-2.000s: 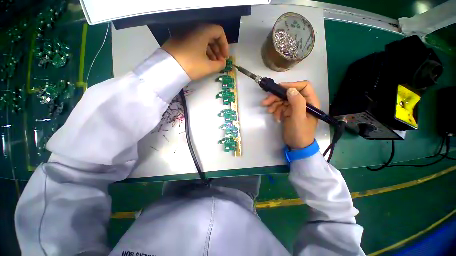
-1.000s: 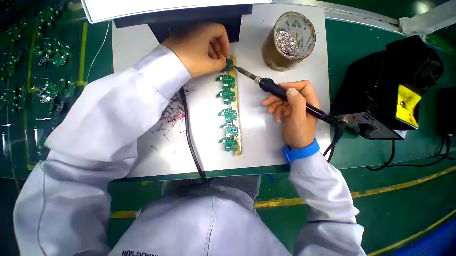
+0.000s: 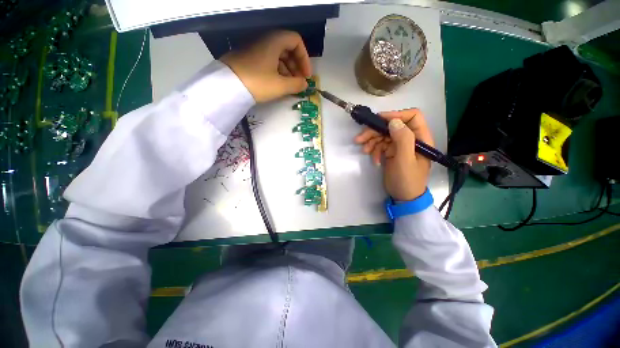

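Note:
Several small green circuit boards (image 3: 310, 155) stand in a row along a narrow tan strip (image 3: 323, 198) on the white sheet. My right hand (image 3: 403, 153) holds the black soldering iron (image 3: 370, 119) like a pen. Its metal tip is at the farthest board (image 3: 310, 88). My left hand (image 3: 275, 68) is at that same board, with thumb and fingertips pinched close together beside the tip. What the fingertips hold is too small to tell. A loose pile of thin red wires (image 3: 234, 155) lies left of the row, partly behind my left sleeve.
A black cable (image 3: 253, 177) crosses the white sheet (image 3: 367, 197). A brown can (image 3: 372, 73) with silvery bits stands at the back right. The black soldering station (image 3: 503, 122) is at right. A black body with white top (image 3: 224, 8) is at the far edge. Green board clusters (image 3: 71, 71) lie left.
Both hands and the iron keep nearly the same place at the farthest board. The red light on the soldering station now shows brightly. The whole view has shifted very slightly.

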